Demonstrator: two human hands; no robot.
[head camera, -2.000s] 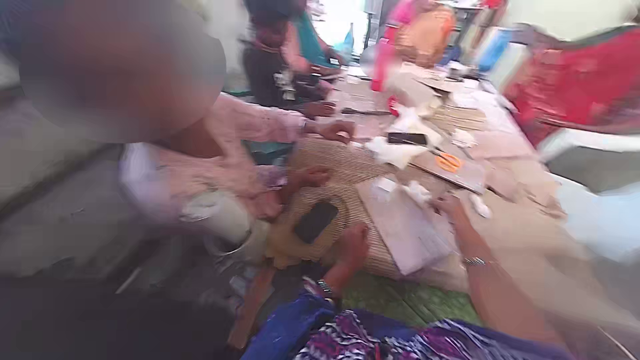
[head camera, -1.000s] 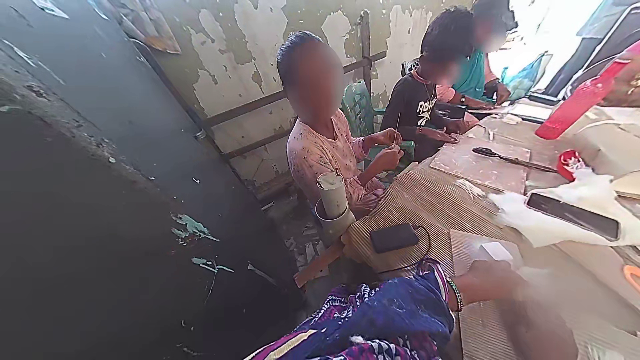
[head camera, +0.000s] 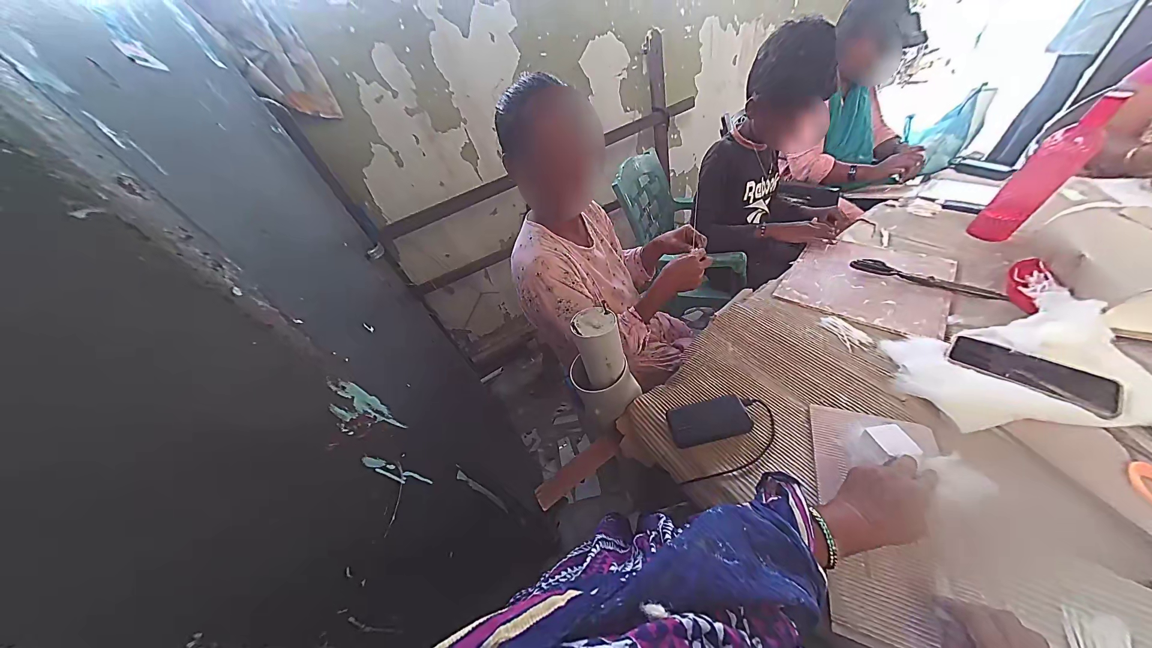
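Note:
My left hand (head camera: 886, 504), with a beaded bangle at the wrist, rests over a flat board (head camera: 832, 441) on the corrugated cardboard (head camera: 765, 360). Its fingers touch or lie beside a small white block (head camera: 889, 443); blur hides whether they grip it. White fluffy material (head camera: 963, 477) lies by the fingertips. Low at the frame's edge my right hand (head camera: 990, 623) is partly visible and blurred, so its fingers cannot be made out. Left of the board is a black rectangular device (head camera: 709, 421) with a cable.
A phone (head camera: 1035, 373) lies on white sheet material (head camera: 936, 378). Beyond are scissors (head camera: 927, 279) on a pale board (head camera: 810, 279), a red bowl (head camera: 1026, 286) and a red bottle (head camera: 1044, 180). Several people sit along the far side. White pipes (head camera: 605, 396) stand beside the table corner.
The view has swung left since two seconds ago, when both hands were in sight around the board. Over the last second my left hand stays near the white block.

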